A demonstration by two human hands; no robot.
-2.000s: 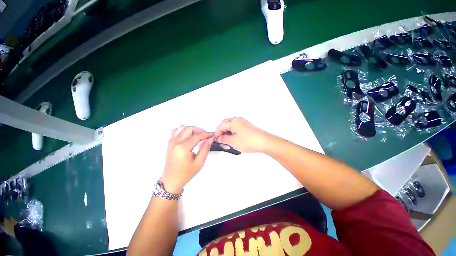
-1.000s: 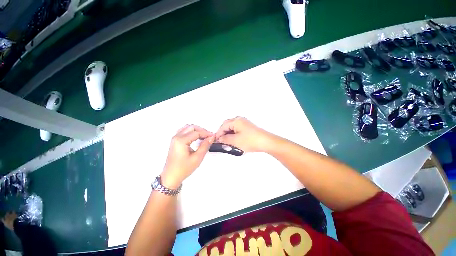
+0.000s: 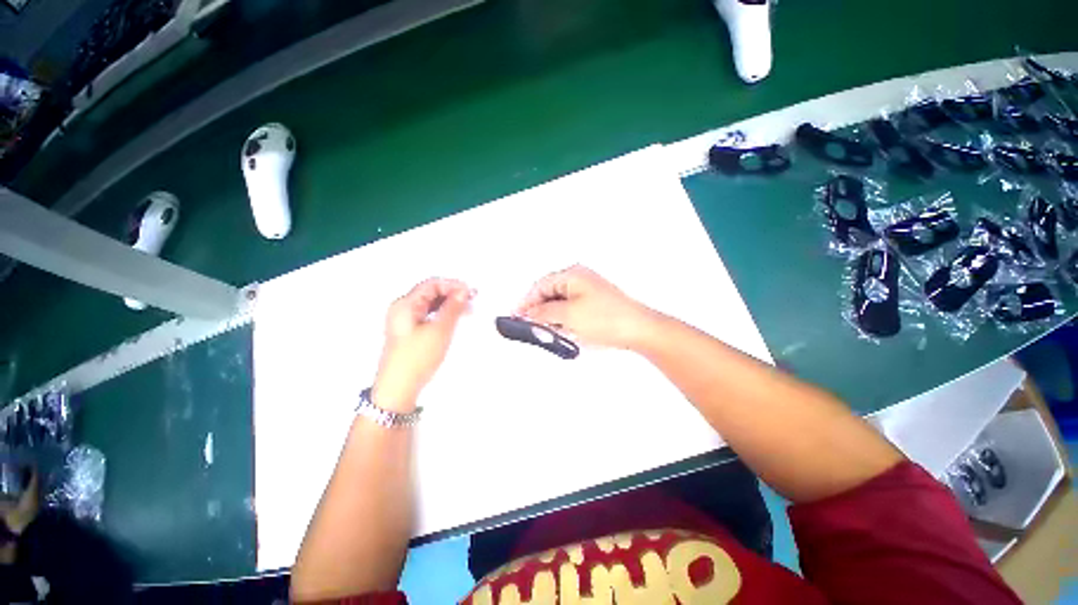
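A black front panel with a round opening and a slot is over the white work sheet, tilted down to the right. My right hand has its fingertips at the panel's upper edge and appears to pinch it; the thumb contact is partly hidden. My left hand, with a metal watch at the wrist, is apart from the panel to its left. Its fingertips pinch a small pale piece, too small to make out clearly.
The white sheet lies on the green bench. Bagged black panels spread at right. White handheld units sit on the green belt beyond a pale rail. A white box is at lower right; another person's hand at far left.
My hands have come apart; the left moved left and up with the small piece. The panel has shifted slightly upward with my right hand. The white units on the belt have moved right.
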